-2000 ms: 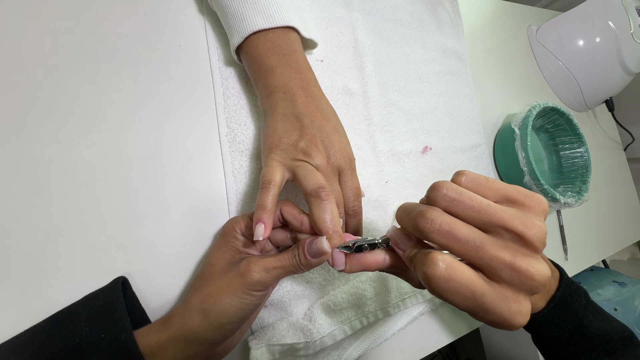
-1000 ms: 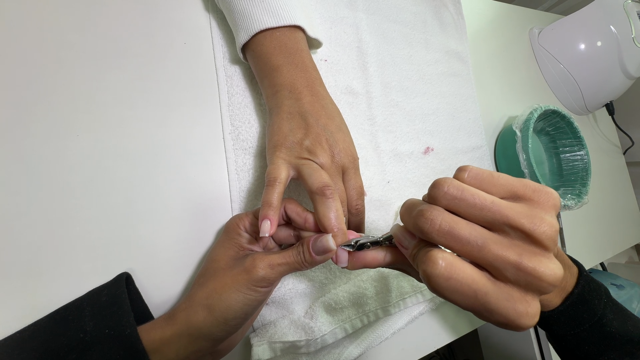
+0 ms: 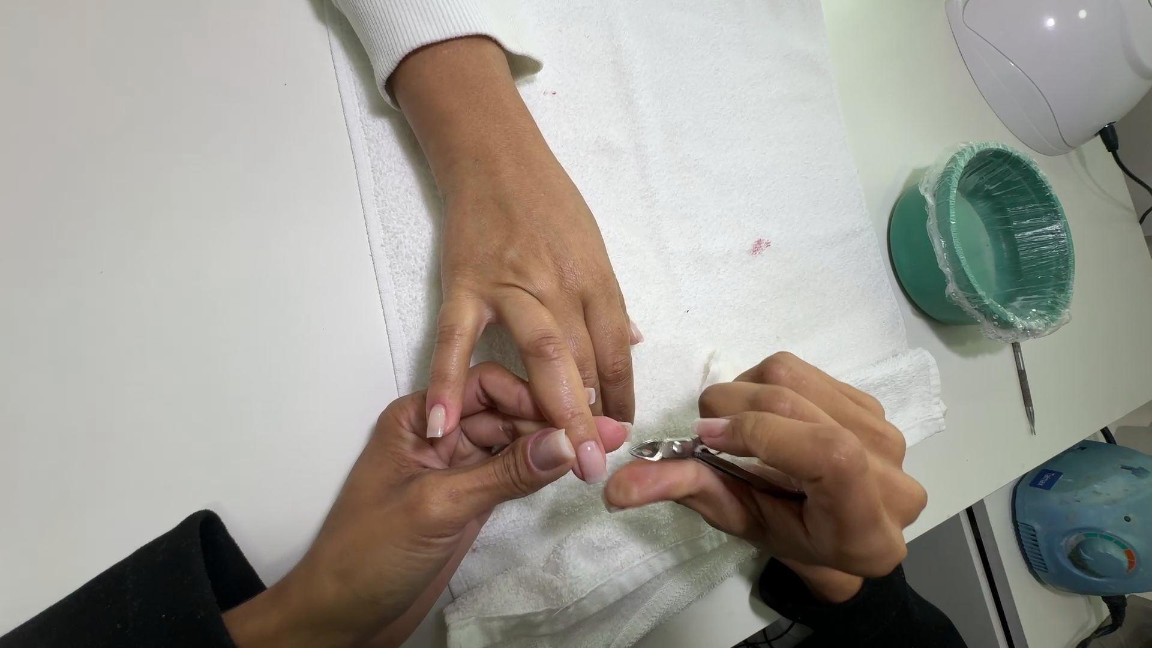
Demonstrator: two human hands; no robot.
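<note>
Another person's hand (image 3: 531, 243), in a white ribbed sleeve (image 3: 441, 36), lies palm down over a white towel (image 3: 702, 162). My left hand (image 3: 450, 486) pinches one of its fingers near the tip, with my thumb on top and my other fingers beneath. At the right, my right hand (image 3: 792, 459) is closed around metal cuticle nippers (image 3: 670, 448). Their jaws point left, a short gap from the held fingertip. My right thumb extends below the jaws. Part of the handles is hidden in my palm.
A green bowl (image 3: 913, 252) lined with clear plastic stands at the right, a thin metal tool (image 3: 1023, 387) beside it. Behind it is a white appliance (image 3: 1053, 63) with a black cord. A blue device (image 3: 1080, 513) with a dial sits lower right. The towel bears a reddish mark (image 3: 760, 246).
My right hand has drawn the nippers away from the fingertip to the right, and my right thumb now shows apart from the nail. My left hand keeps its hold on the finger.
</note>
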